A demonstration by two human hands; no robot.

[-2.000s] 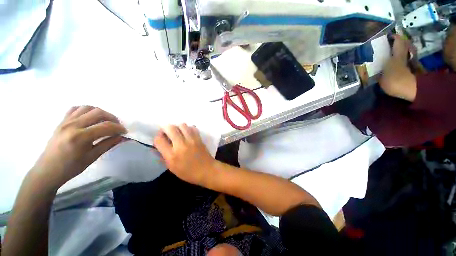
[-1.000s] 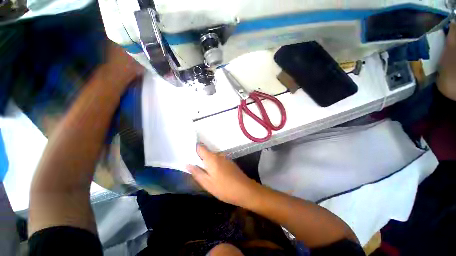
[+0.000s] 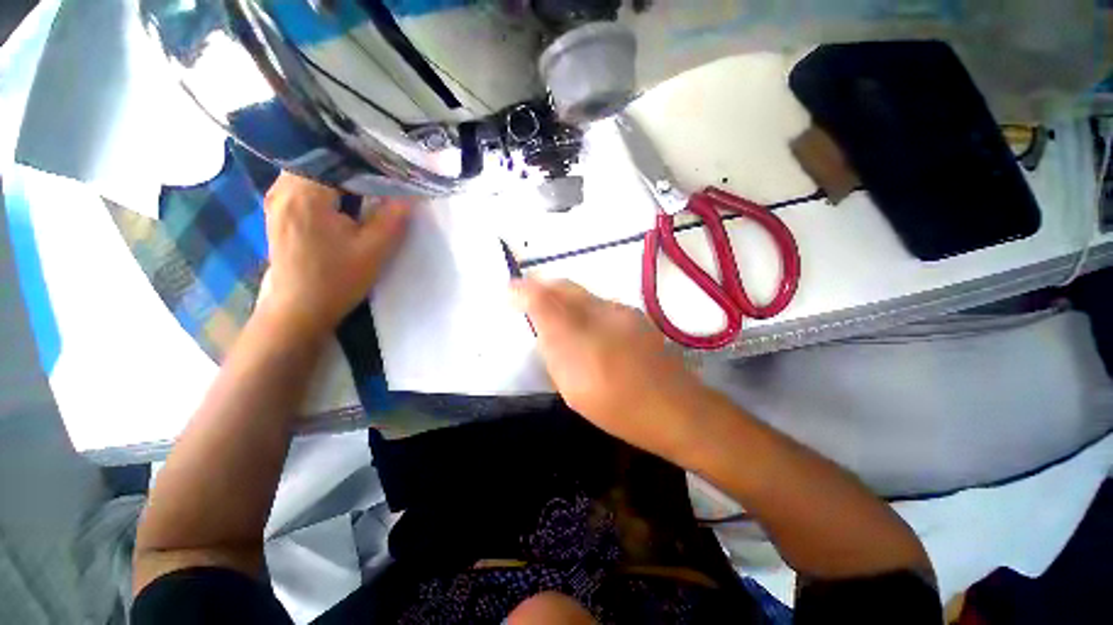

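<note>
A white panel [image 3: 446,324] lies below the machine's presser foot [image 3: 560,192]. A dark strip [image 3: 360,346] runs along its left side, with plaid fabric [image 3: 201,263] further left. My left hand [image 3: 327,250] is curled over the dark strip, thumb on the panel; its fingertips are partly hidden. My right hand [image 3: 604,348] has its closed fingers at the panel's right edge. A small dark pointed piece shows at those fingertips; I cannot tell whether it is cloth or a tool. Whether the needle is in the cloth is unclear.
Red-handled scissors [image 3: 720,269] lie right of the foot. A black phone [image 3: 922,147] and a brown tab [image 3: 823,166] lie beyond them. The machine head [image 3: 732,37] spans the top. White panels [image 3: 928,403] hang below the table at right; loose white pieces [image 3: 324,488] are below left.
The view has moved closer to the machine. Plaid fabric and a dark strip now lie at left. My left hand has come down onto the work; my right hand has moved up the panel's edge.
</note>
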